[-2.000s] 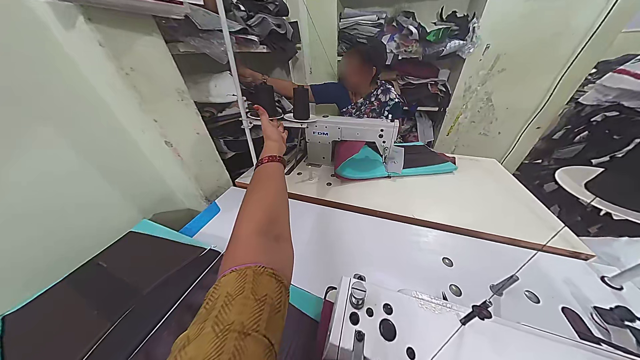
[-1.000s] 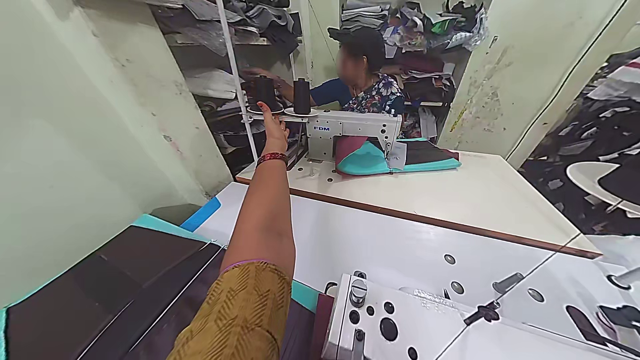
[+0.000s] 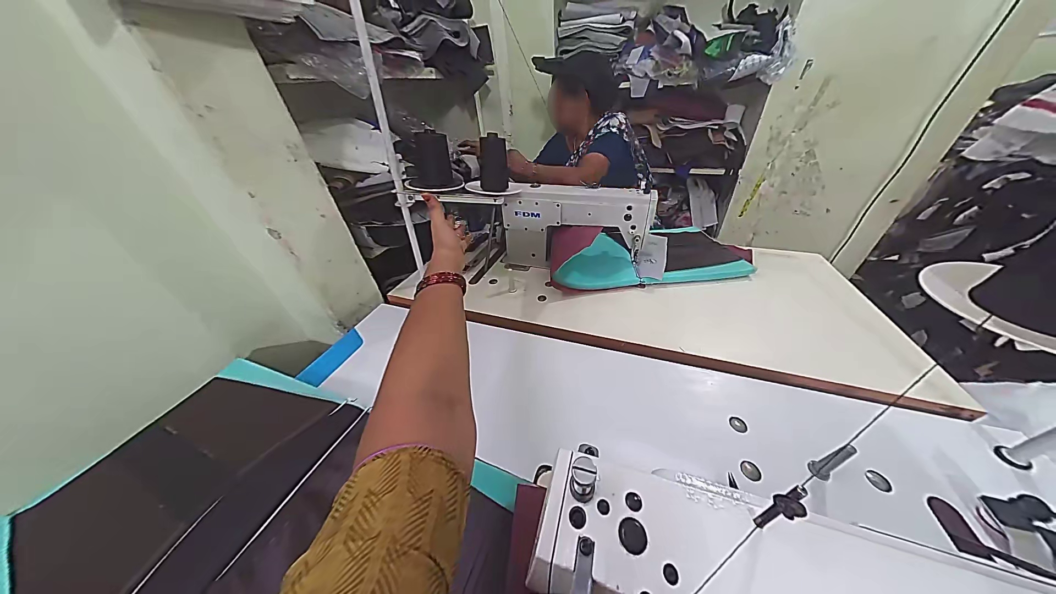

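Observation:
My left hand (image 3: 445, 231) reaches forward, beneath the saucer-like plate of a black thread cone (image 3: 433, 161). One finger points up near the plate, the others are partly bent, and nothing is plainly held. A second black thread cone (image 3: 493, 163) stands to the right, behind a white sewing machine (image 3: 577, 219). Turquoise-edged dark fabric (image 3: 606, 260) lies under that machine's needle end. Nearest me is another white sewing machine head (image 3: 660, 528), with dark turquoise-edged fabric (image 3: 132, 462) to its left. My right hand is out of view.
A co-worker (image 3: 590, 124) in a dark cap sits behind the far machine, forearms near the cones. Shelves (image 3: 693, 169) hold folded cloth and plastic bags. A thin rod or thread line (image 3: 874, 421) crosses at right. The far table's brown edge (image 3: 701, 359) borders the near white table.
My left hand has lowered slightly, from the left thread cone to below its plate. The co-worker has drawn in an arm that was stretched out to the left.

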